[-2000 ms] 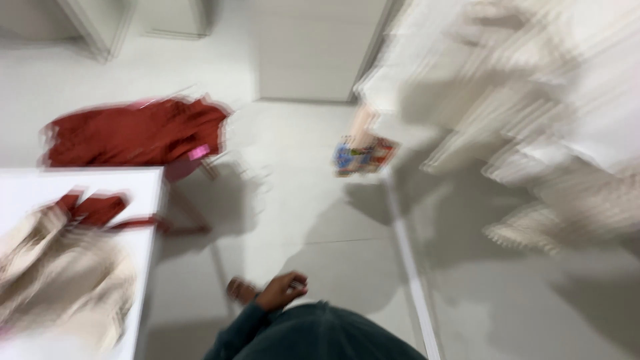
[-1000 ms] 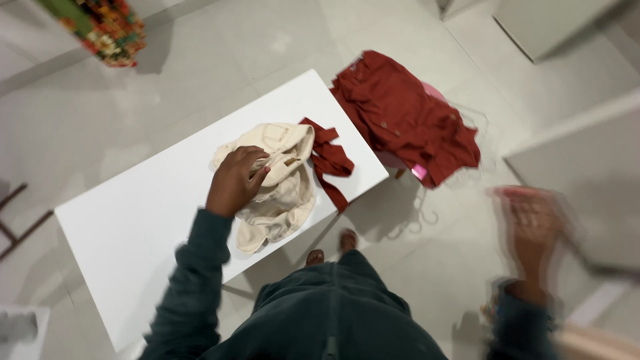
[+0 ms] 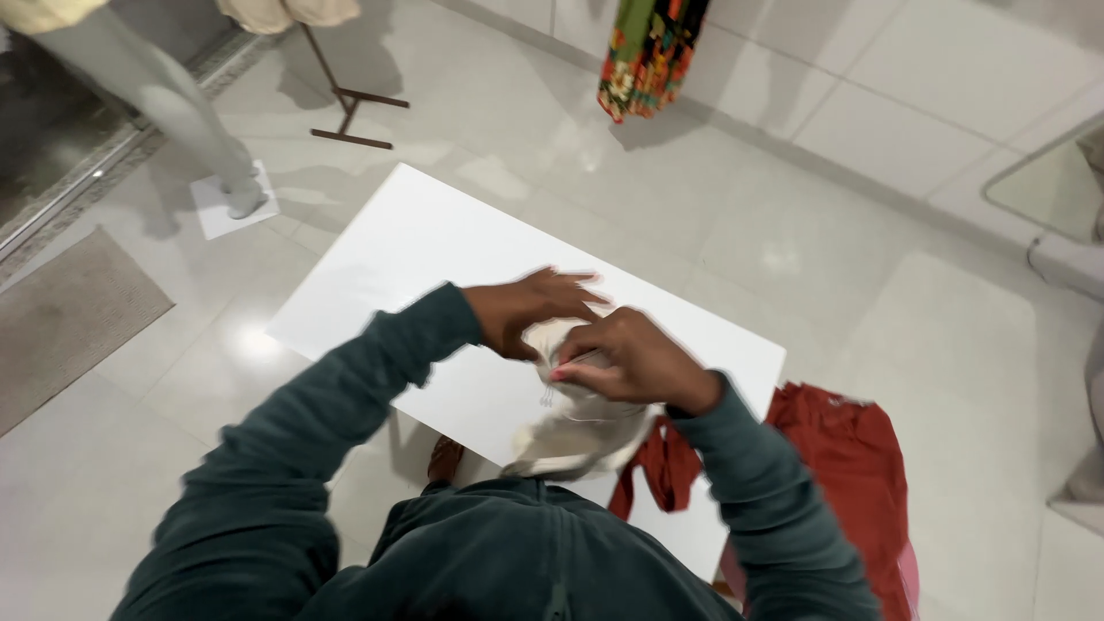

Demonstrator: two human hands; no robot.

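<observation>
A cream cloth garment [image 3: 586,431] lies crumpled at the near side of a white table [image 3: 414,250], partly under my hands. My right hand [image 3: 625,358] pinches its upper part between thumb and fingers. Beside it, my left hand [image 3: 539,310] is spread over the garment's top edge, fingers apart; whether it touches the cloth is unclear. Thin strings hang just below my right hand. To the right of the cream garment lies a red cloth strip [image 3: 668,470], partly hidden by my right sleeve.
Red clothing [image 3: 849,466] lies beyond the table's right end, over something pink. A floral garment [image 3: 651,60] hangs near the wall. At left are a mannequin leg [image 3: 185,112] on a white base, a brown metal stand [image 3: 345,108] and a doormat [image 3: 73,323].
My right hand has come from out at the right, away from the table, to the cream garment and now pinches it. The view has turned strongly.
</observation>
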